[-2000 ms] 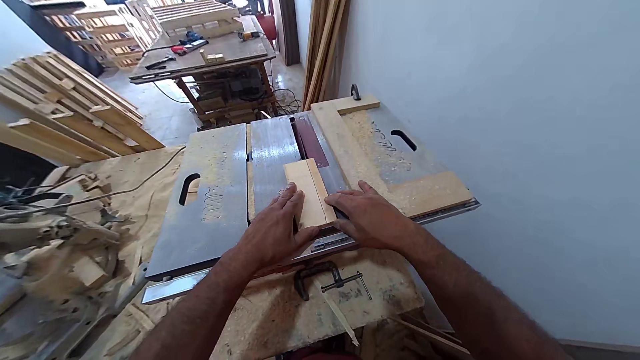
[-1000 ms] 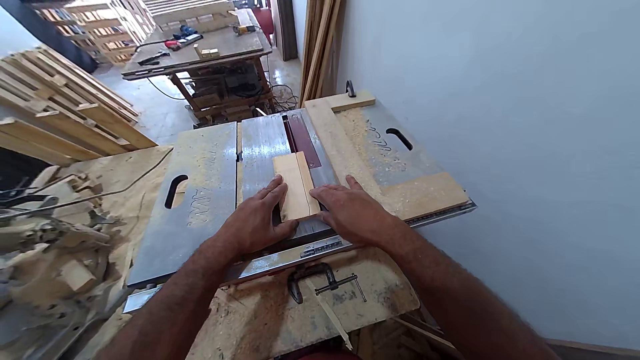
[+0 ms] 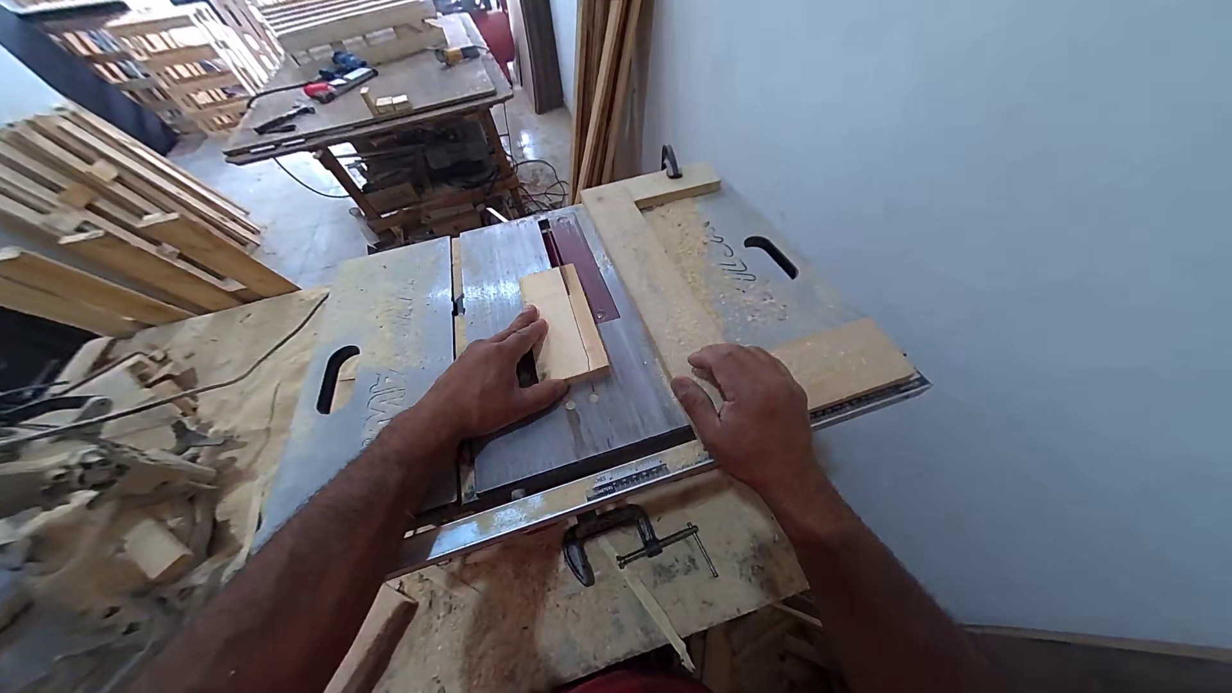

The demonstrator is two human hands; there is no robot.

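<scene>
A short wooden board (image 3: 560,332) lies flat on the metal table of a table saw (image 3: 626,395), its far end at the red throat plate (image 3: 589,269). A thin line runs lengthwise along the board near its right side. My left hand (image 3: 500,380) rests against the board's left edge and near corner, thumb and fingers apart. Over the near end of the wooden fence board (image 3: 654,269) is my right hand (image 3: 746,404), fingers curled, away from the workpiece; whether it touches the fence is unclear. The saw blade cannot be made out.
A C-clamp (image 3: 616,544) sits at the saw's front edge, another clamp (image 3: 671,162) at the far end of the fence. Wood offcuts (image 3: 154,549) and a cable lie left. Pallets (image 3: 115,221) lean beyond them. A workbench (image 3: 385,111) with tools stands behind; a wall is at right.
My right hand has come off the board and moved right to the fence. The board has moved forward along the saw table, with my left hand still against it.
</scene>
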